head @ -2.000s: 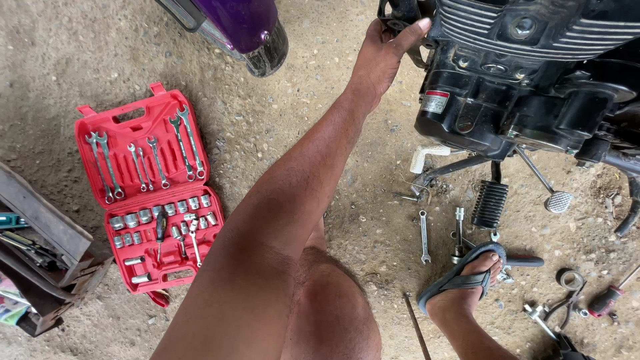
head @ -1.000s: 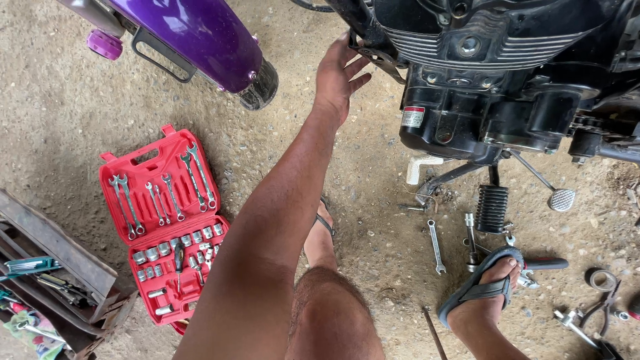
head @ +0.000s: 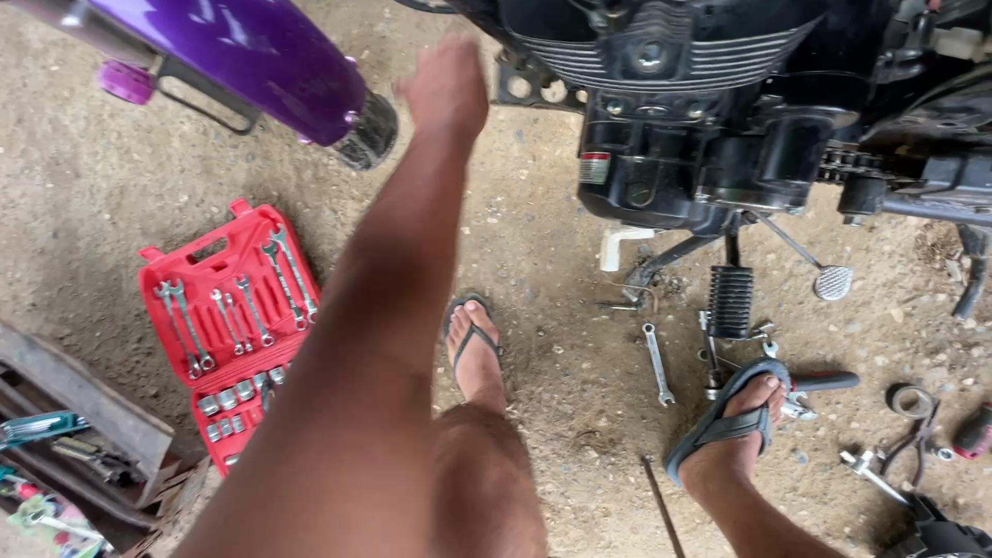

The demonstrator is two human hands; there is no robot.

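My left hand (head: 449, 89) is blurred by motion at the top, just left of the perforated black metal bracket (head: 535, 87) on the black motorcycle's engine (head: 651, 163). A gap shows between hand and bracket. Nothing can be seen in the hand, but its fingers are too blurred to read. My right hand is out of view. Under my left forearm lies an open red socket and wrench case (head: 174, 260), partly hidden. A combination wrench (head: 657, 364) lies on the ground below the engine, near the rubber footpeg (head: 731, 302) and the metal brake pedal (head: 833, 282).
A purple motorcycle fender (head: 256, 62) reaches in at upper left. A wooden crate (head: 93, 380) with tools stands at lower left. Around my sandalled right foot (head: 736, 426) are a dark-handled tool (head: 825, 380), a tape roll (head: 911, 401), pliers (head: 918, 446) and a thin rod (head: 661, 504).
My left hand was at the motorcycle's black front part in both earlier frames; it is now apart from it, to the left. The view has shifted.
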